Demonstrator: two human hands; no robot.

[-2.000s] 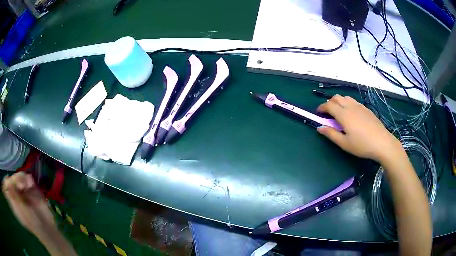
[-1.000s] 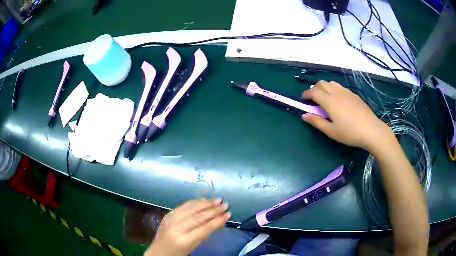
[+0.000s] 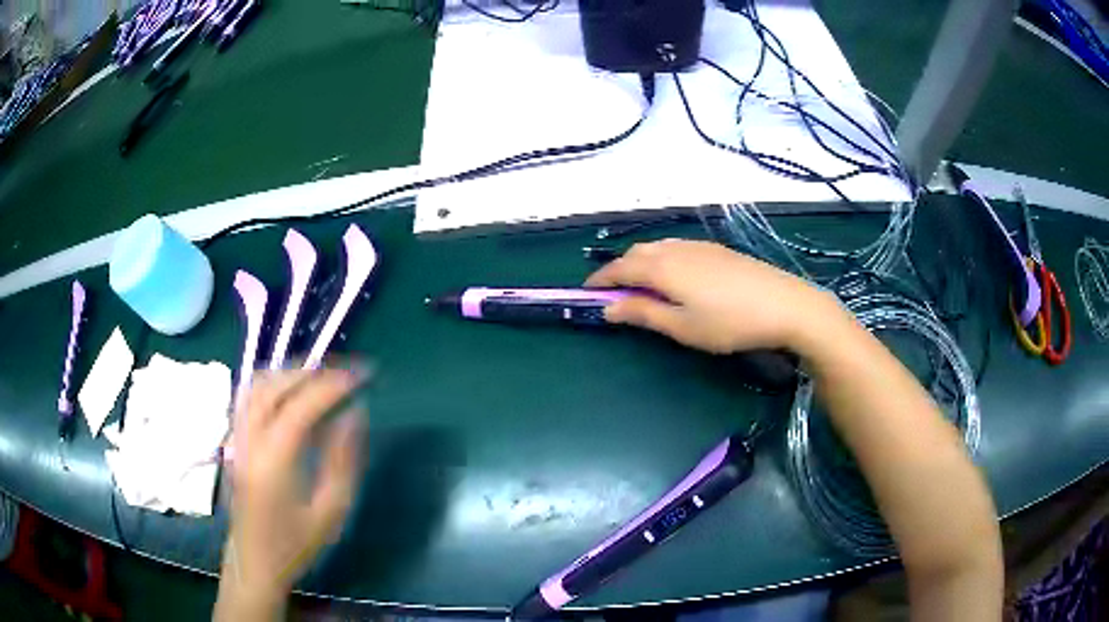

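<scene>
My right hand (image 3: 699, 295) is closed around the rear of a pink and black 3D pen (image 3: 523, 304), its dark tip pointing left over the bench. My left hand (image 3: 298, 444), blurred, is over the lower part of three pens (image 3: 292, 298) lying side by side; their tips are hidden. Whether it touches them I cannot tell. Another pen (image 3: 645, 530) with a lit display lies near the front edge, tip to the lower left. Coils of clear filament (image 3: 803, 468) lie by my right forearm.
A crumpled white tissue (image 3: 170, 431), a flat white card (image 3: 107, 382), a pale-blue container (image 3: 161, 275) and a pen (image 3: 73, 352) are at left. A white board (image 3: 523, 158) bears a black box (image 3: 642, 34) and cords. Scissors (image 3: 1041, 318) and a grey post (image 3: 961, 79) are at right.
My left hand has come up from below the bench edge, across to the three pens. My right hand still holds its pen, now turned nearly level. The view has shifted.
</scene>
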